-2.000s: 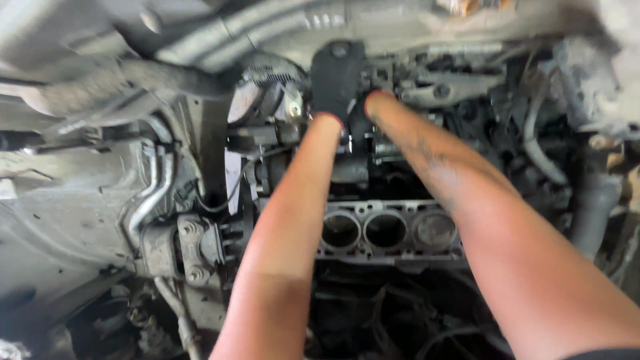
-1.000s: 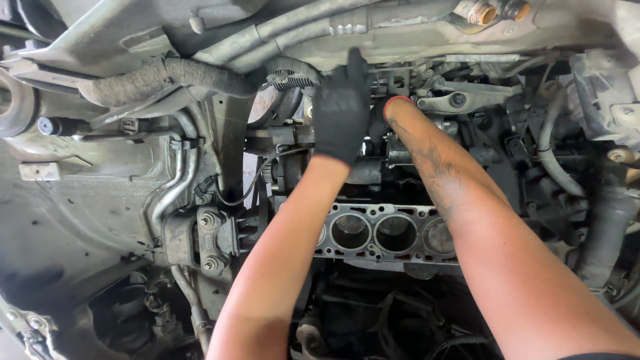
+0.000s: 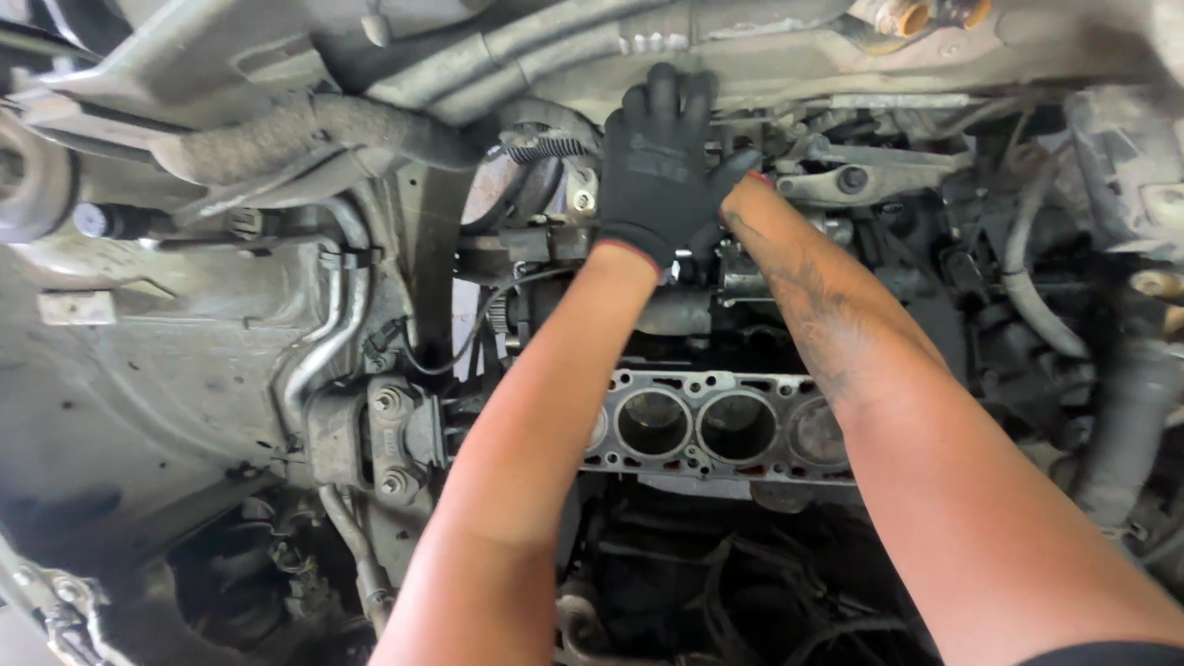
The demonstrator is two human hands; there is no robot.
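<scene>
My left hand [image 3: 659,171], in a black work glove with a red cuff edge, lies back up over the parts behind the engine block, its fingers spread toward the firewall. Whether anything is under its palm cannot be seen. My right hand [image 3: 731,190], gloved too, reaches down beside it and is mostly hidden by the left hand and its own wrist. Nearer me is the bare engine block deck [image 3: 698,462] with open cylinder bores. A dark cylindrical part [image 3: 673,313] lies between the block and my hands.
An engine mount [image 3: 393,439] is bolted left of the block. Metal pipes [image 3: 347,314] and a thick sleeved hose [image 3: 305,139] run along the left and back. At the right are a metal arm [image 3: 851,180] and a grey hose [image 3: 1027,268]. A thin cable [image 3: 472,328] loops beside my left forearm.
My left hand's fingers are more spread than a second ago, and the glove now lies flatter. My right hand stays low beside it.
</scene>
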